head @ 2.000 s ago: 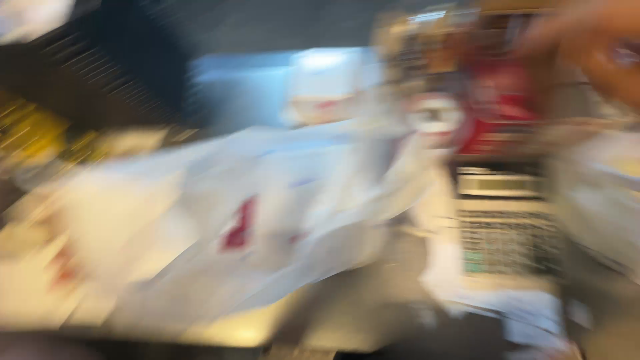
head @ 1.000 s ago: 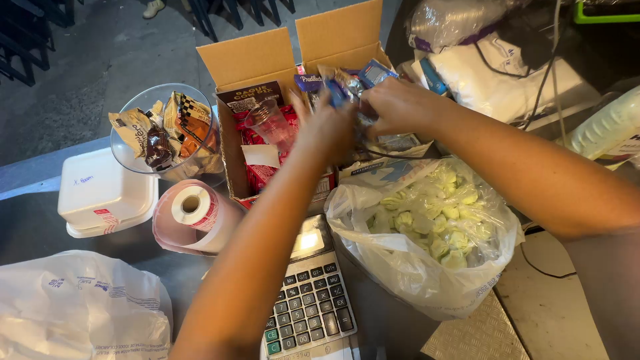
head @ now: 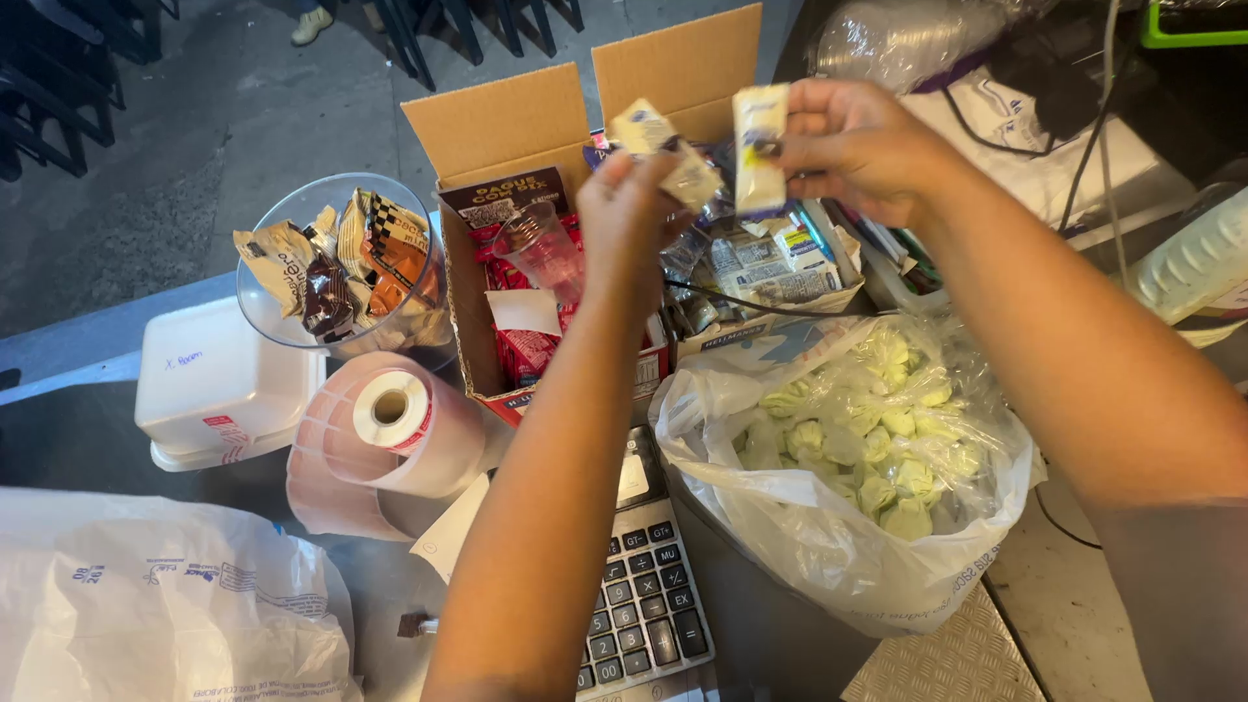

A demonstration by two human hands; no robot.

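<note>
Above an open cardboard box [head: 507,109], my left hand [head: 629,219] pinches a pale condiment sachet [head: 653,132]. To its right, my right hand [head: 848,146] holds another pale sachet [head: 760,146] upright between thumb and fingers. The box's left part holds red sachets [head: 526,351] and a clear plastic cup [head: 546,249]. More sachets [head: 770,258] in mixed colours fill the part below my right hand. A white plastic bag [head: 721,487] with small pale-green wrapped portions [head: 877,439] stands in front. My left forearm partly covers a calculator [head: 648,595].
A clear round container [head: 341,185] of snack packets, a white foam box [head: 219,380] and a label roll [head: 390,409] stand left. Another plastic bag [head: 175,595] lies front left. A black cable [head: 741,299] crosses the box. Wrapped goods [head: 897,39] lie back right.
One second ago both hands were close together, down at the box opening. Now they are apart and raised, with a pale sachet showing in each. The view has swung greatly since two seconds ago.
</note>
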